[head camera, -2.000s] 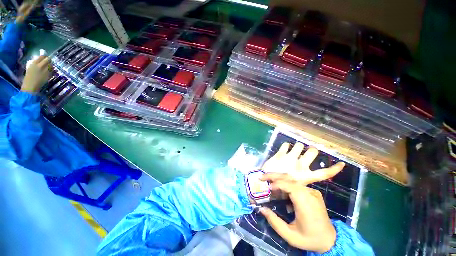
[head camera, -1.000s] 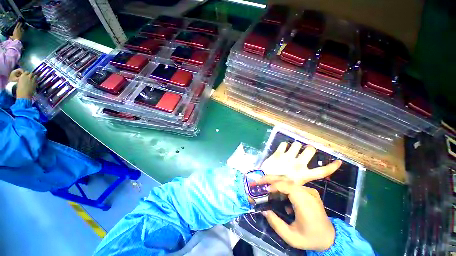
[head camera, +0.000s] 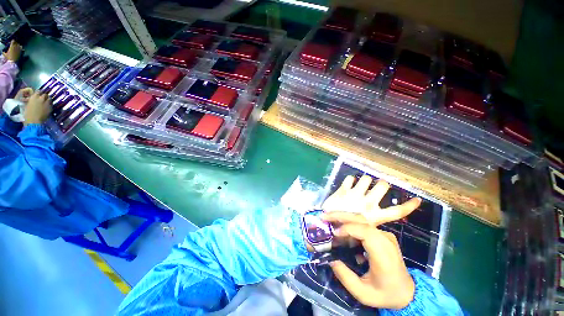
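Note:
My left hand (head camera: 366, 202) lies with its fingers spread over the lens tray (head camera: 441, 237), a pale-edged tray with a grid of glossy black panels. It holds nothing. A smartwatch (head camera: 318, 229) with a lit square face is on my left wrist. My right hand (head camera: 377, 265) is beside the wrist, its fingertips at the watch's right edge and its thumb lower and apart. Both hands and the blue sleeves hide part of the tray. Crinkled clear film (head camera: 302, 192) lies at the tray's left edge.
Stacked clear trays of red devices stand at left (head camera: 207, 124) and back (head camera: 411, 80), the back stack on a wooden board (head camera: 309, 138). Another dark stack (head camera: 525, 247) stands at right. A person in a blue smock (head camera: 43, 179) handles small parts in a tray at far left.
My right thumb and fingers have shifted slightly at the watch, and its face now shows a different display. My left hand stays put. At far left, the other person's hands have moved down to a tray.

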